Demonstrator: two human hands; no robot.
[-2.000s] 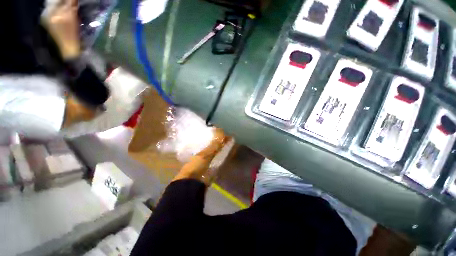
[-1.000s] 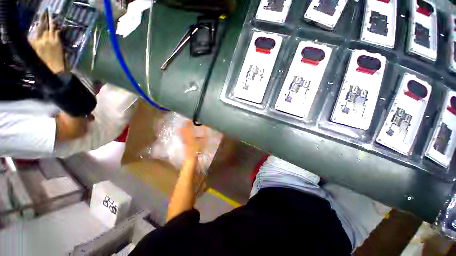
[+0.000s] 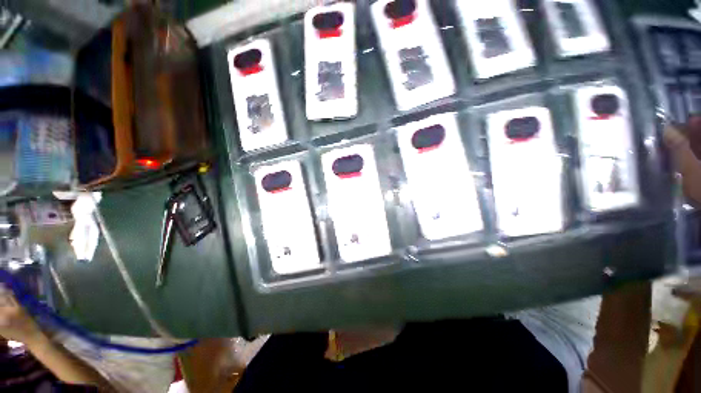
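White phone backs lie in two rows in a clear blister tray on the green bench. Each has a dark oval and red patch at its top; those in the front row look washed out by glare. Skin of my left hand or forearm shows blurred at the bench's front edge, above my dark clothing. Its fingers and anything in them cannot be made out. At the right rim, part of a hand is cut off beside a dark tray; whose it is cannot be told.
A brown box with a red light stands at back left. Tweezers and a black frame-like part lie before it. A black hose, a blue cable and a white scrap are further left. Another person's arm shows lower left.
The view has swung left and up, so the tray sits centrally and the brown box appears. My left hand has left the carton of clear scraps and is now near the bench edge.
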